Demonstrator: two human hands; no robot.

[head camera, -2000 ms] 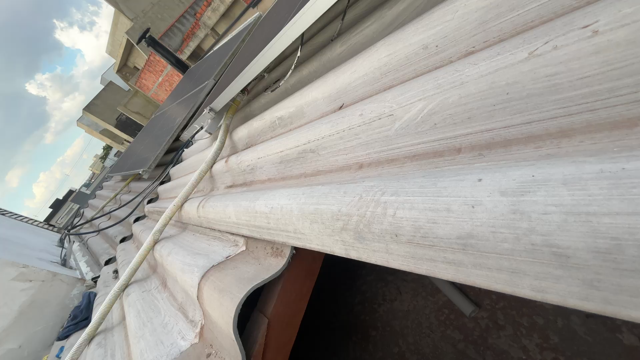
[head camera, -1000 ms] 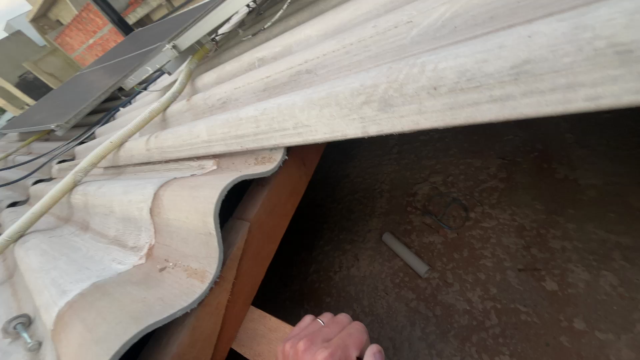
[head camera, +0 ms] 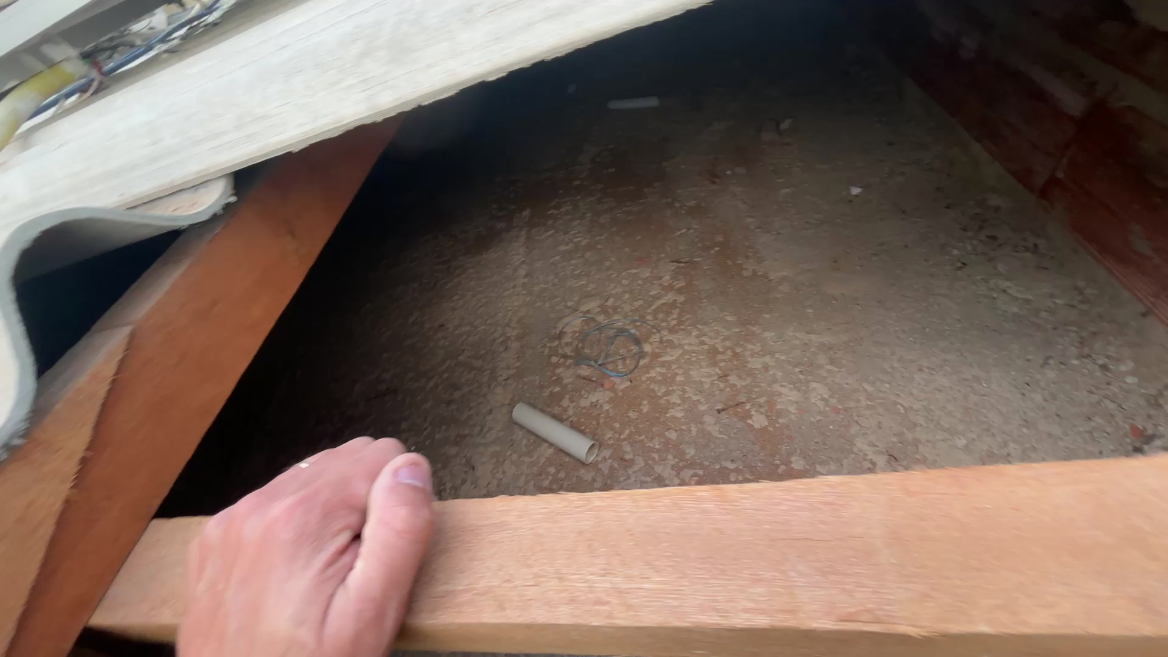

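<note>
My left hand [head camera: 315, 552], with a ring on one finger, grips the top edge of a wooden beam [head camera: 730, 557] that crosses the bottom of the view. Its fingers curl over the far side, where their tips are hidden, and the thumb lies along the near side. To the hand's left, a slanting wooden rafter [head camera: 219, 301] runs up under the corrugated roof sheets [head camera: 301, 82]. My right hand is out of view.
Below the beam, a rough, flaking surface bears a short grey pipe piece [head camera: 554, 432], a loop of thin wire [head camera: 611, 351] and a pale tube [head camera: 633, 103] farther back. A reddish brick wall [head camera: 1077, 173] stands at the right. A yellowish hose [head camera: 32, 99] and cables lie at the upper left.
The view has swung from the rooftop and solar panels down into the roof opening. My left hand, absent two seconds ago, came into view at the bottom a second ago and now shows more fully.
</note>
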